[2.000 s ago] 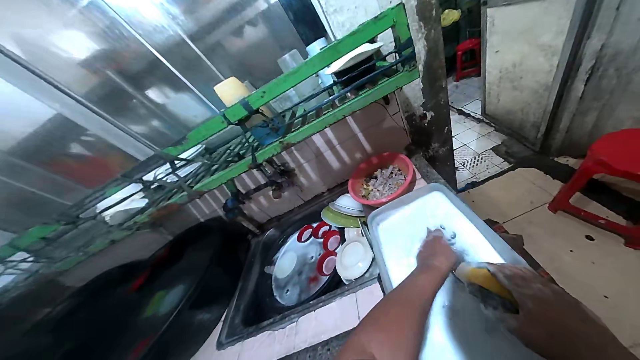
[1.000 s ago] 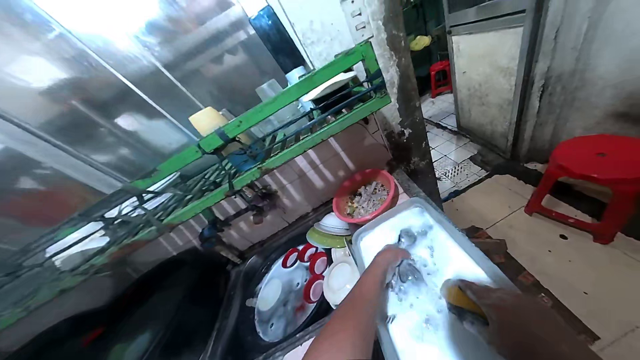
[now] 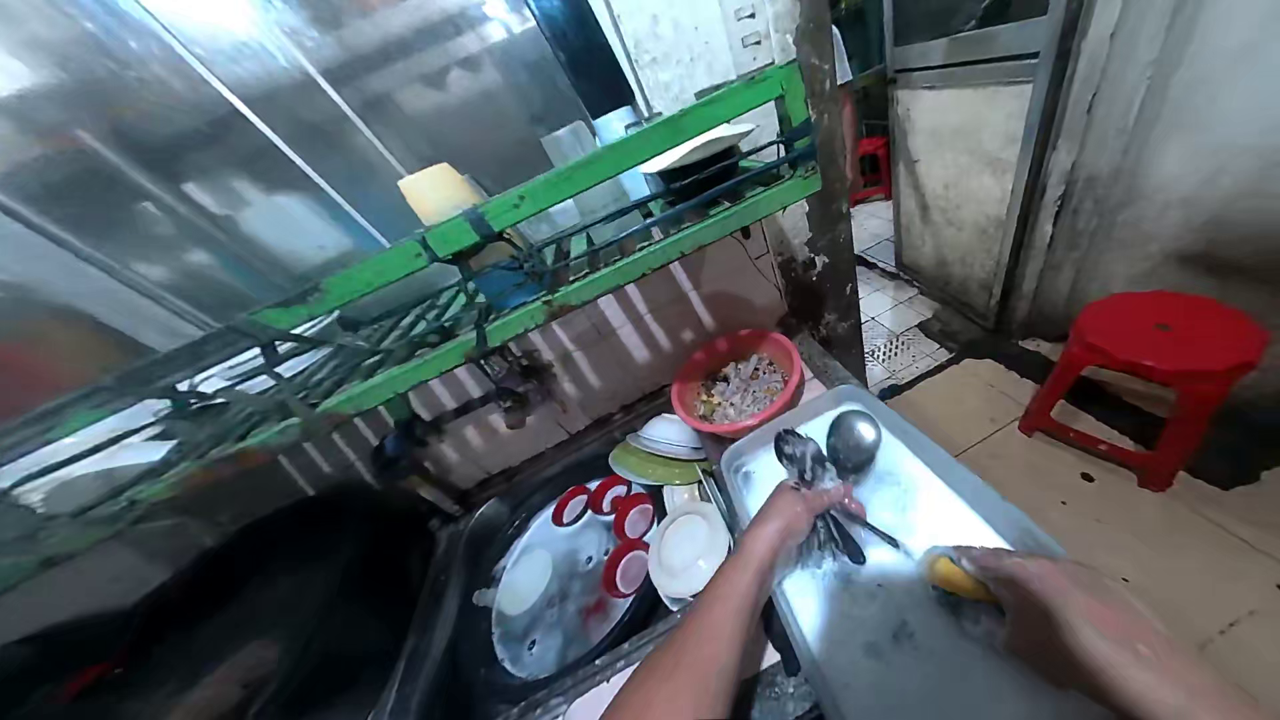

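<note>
My left hand (image 3: 810, 515) is closed around a bunch of metal spoons (image 3: 805, 455), resting in a large metal tray (image 3: 940, 475). A ladle (image 3: 853, 442) lies by the bunch, its bowl up; whether my fingers also hold its handle I cannot tell. My right hand (image 3: 1050, 610) grips a yellow sponge (image 3: 960, 578) over the right side of the tray. Left of the tray, a dark sink holds a basin of water (image 3: 550, 640) with several red-rimmed cups (image 3: 626, 568) in it. White bowls (image 3: 690, 550) and a green plate (image 3: 655, 463) stand between basin and tray.
A red plastic bowl of food scraps (image 3: 740, 385) sits behind the tray. Above the sink runs a green rack (image 3: 600, 165) with dishes and a yellow cup (image 3: 440, 193). A faucet (image 3: 510, 395) is on the tiled wall. A red stool (image 3: 1150, 370) stands on the floor at right.
The spoons are now gathered in my left hand. My right hand with the sponge has stayed over the tray's right side. The view has shifted.
</note>
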